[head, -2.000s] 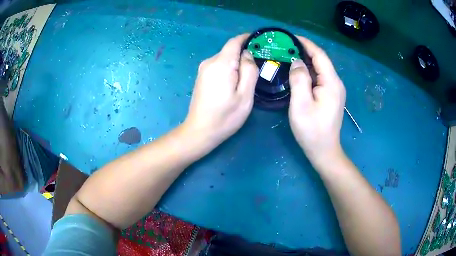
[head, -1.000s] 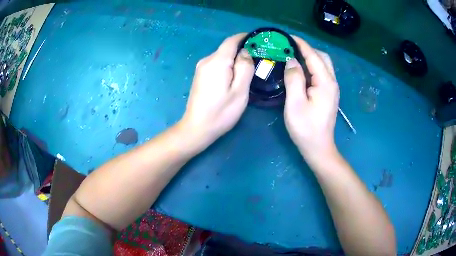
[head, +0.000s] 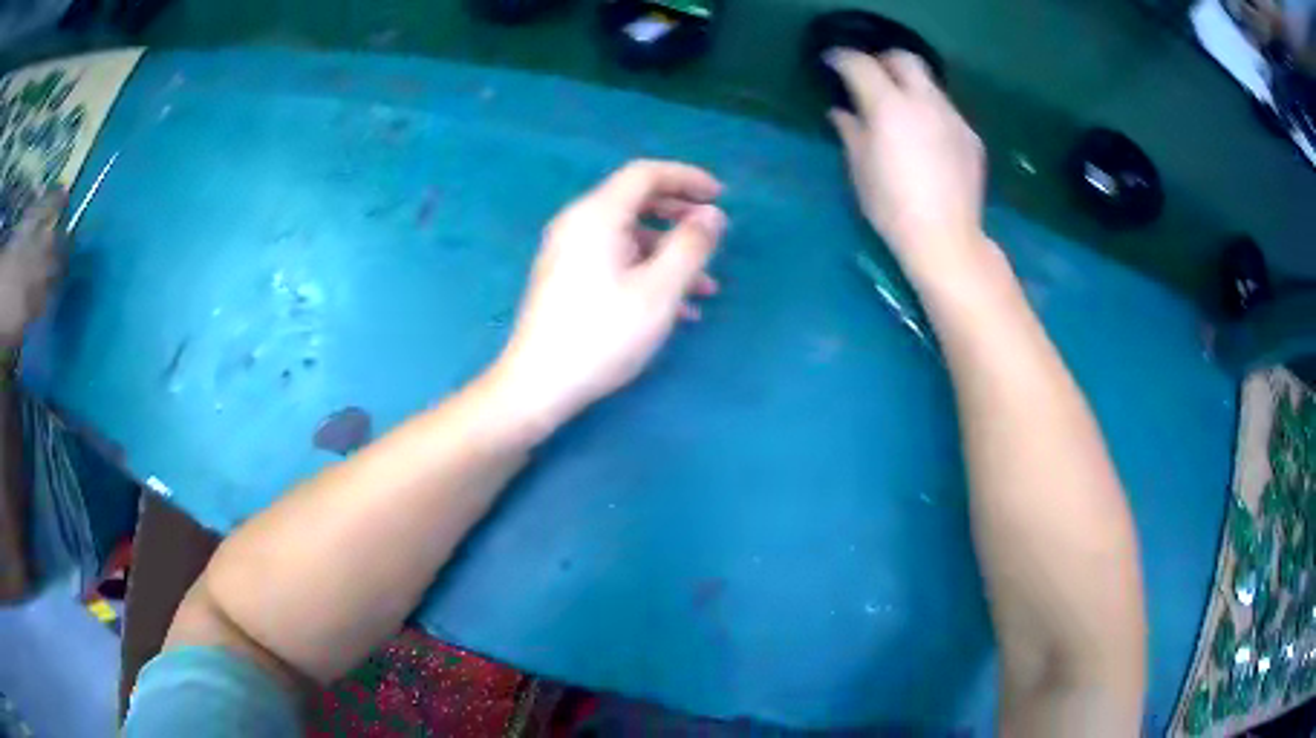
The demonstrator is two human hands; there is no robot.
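My right hand (head: pixel 917 152) is blurred and reaches over a round black housing (head: pixel 873 32) on the dark green strip. Its fingertips overlap the housing's near side; the blur hides whether they grip it. My left hand (head: pixel 613 274) is empty above the mat, fingers curled but apart from the thumb. Another black housing (head: pixel 657 36) stands on the strip farther left, with a small white block and a bit of green showing, cut by the top edge. A thin tool with a green end (head: pixel 898 300) lies beside my right forearm.
More black housings stand right on the strip (head: pixel 1116 176), (head: pixel 1244 274). Green boards cover a tan sheet (head: pixel 1253 461) at right and another (head: pixel 108 87) at far left. Another person's hand (head: pixel 29 267) is at the left edge. Red plastic (head: pixel 419 685) lies below the mat (head: pixel 693 476).
The housing with the green board has left my hands. My right hand has moved up to the strip. My left hand is empty. The view has shifted; another person's hand shows at left.
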